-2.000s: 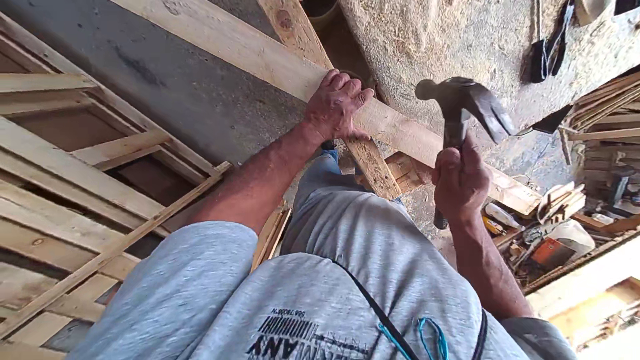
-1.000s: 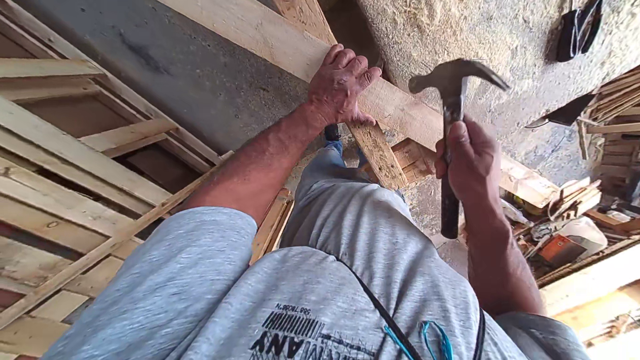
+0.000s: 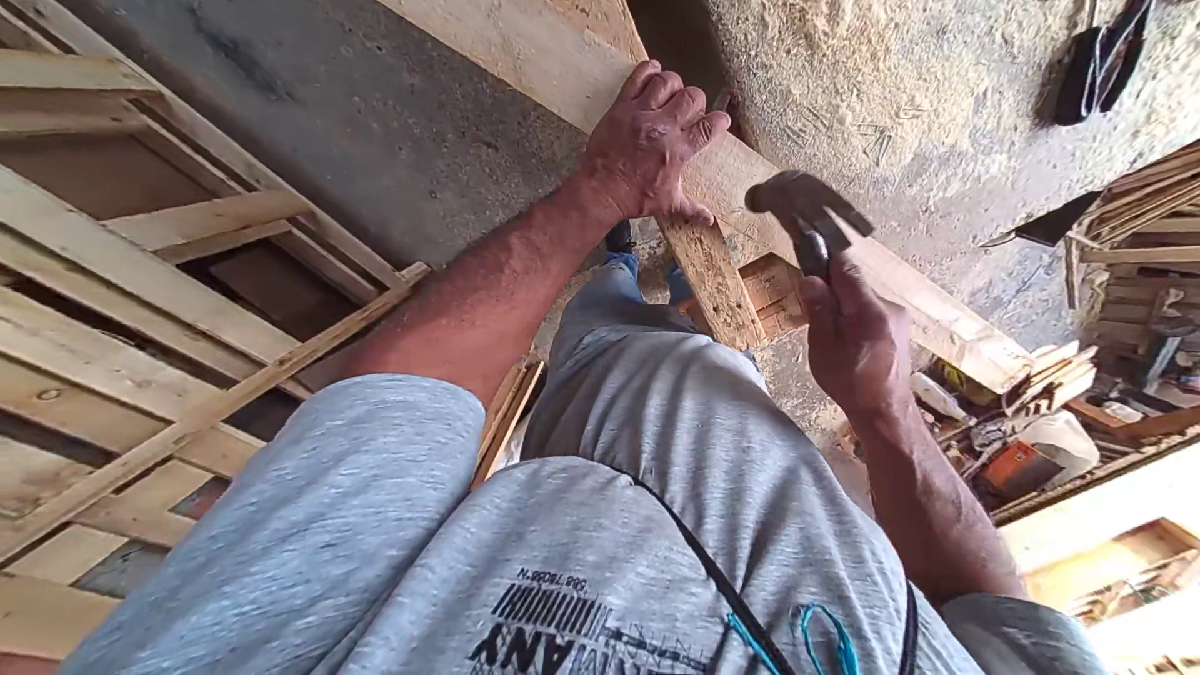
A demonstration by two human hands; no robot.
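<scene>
My left hand (image 3: 652, 145) presses on a long pale wooden board (image 3: 900, 272) where a shorter, rougher board (image 3: 714, 281) meets it, fingers curled over the wood. Whether a nail is between those fingers cannot be made out. In my right hand (image 3: 858, 337) is a claw hammer (image 3: 811, 211), gripped by its handle, its head low over the long board and to the right of my left hand. A small wooden block (image 3: 773, 291) lies beside the rough board, under the long one.
Slatted wooden frames (image 3: 187, 216) fill the left side. Sawdust and a few loose nails (image 3: 877, 145) lie on the concrete surface at the top. A black pouch (image 3: 1102, 75) is at upper right. Wood strips (image 3: 1055, 370) and an orange and white container (image 3: 1022, 469) are at right.
The hammer head has come down closer to the long board and my left hand, and its handle now points more toward me. My left hand keeps its place on the boards.
</scene>
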